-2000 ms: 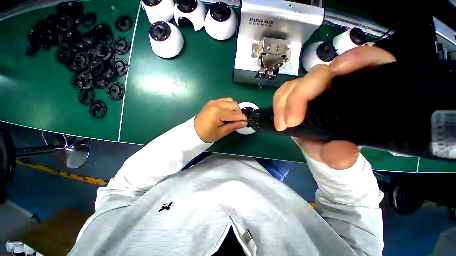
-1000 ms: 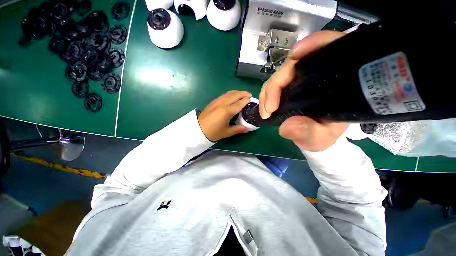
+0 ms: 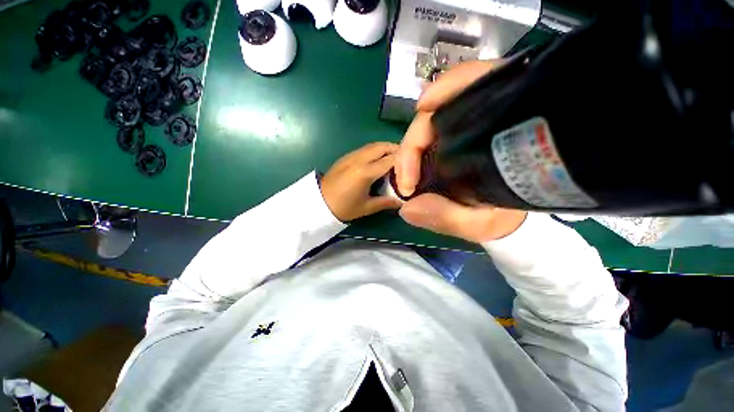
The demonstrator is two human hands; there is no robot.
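Observation:
My left hand holds a small white housing on the green bench, its fingers around the left side. Only a strip of the housing shows. My right hand is wrapped around the front of a large black electric screwdriver with a pale printed label. The screwdriver's nose is at the housing, and my right fingers hide the tip and the contact point. No screw can be made out.
A silver screw feeder stands behind my right hand. White housings with black ends stand at the back. Loose black rings lie heaped at left. A clear bag with glittering contents lies at right, partly behind the screwdriver.
Over both seconds, the screwdriver's body and my right hand have swung lower and closer, moving left. The screwdriver's label has come into fuller view, then shifted left. My left hand still holds the housing.

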